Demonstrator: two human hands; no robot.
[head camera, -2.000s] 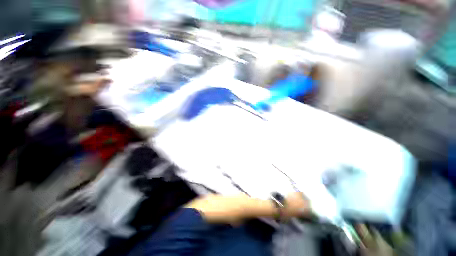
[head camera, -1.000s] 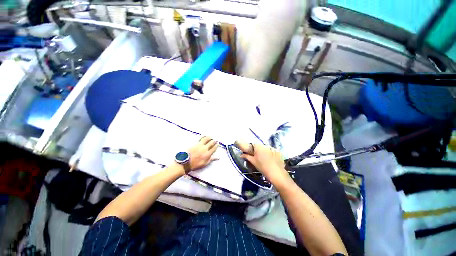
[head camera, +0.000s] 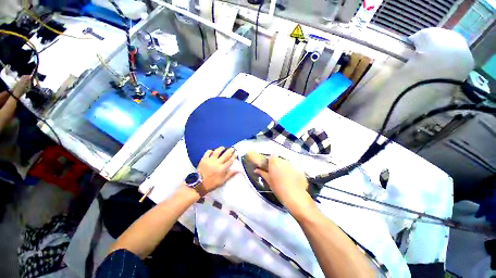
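A garment, mostly white side up (head camera: 348, 217), lies over the white table, with thin dark and checked seam strips and a black-and-white checked part (head camera: 315, 142) at its far edge. My right hand (head camera: 280, 176) is closed round the handle of a steam iron (head camera: 255, 176), whose plate rests on the white cloth. The handle is mostly hidden by my fingers. My left hand (head camera: 217, 169), with a watch at the wrist, lies flat on the garment's left end, fingers spread, just left of the iron. The navy pressing board (head camera: 223, 122) lies beyond my left hand.
A bright blue narrow board (head camera: 315, 103) stands out behind the garment. Black hoses (head camera: 383, 136) run from the iron to the right. A white padded form (head camera: 435, 59) is behind the table. A neighbouring station with a blue surface (head camera: 122, 111) is at left, with another person's hand (head camera: 22, 87) beyond.
The view has swung, so the navy board and blue board appear farther right. The iron and my left hand are now close to the navy board, and the garment's checked far edge is bunched.
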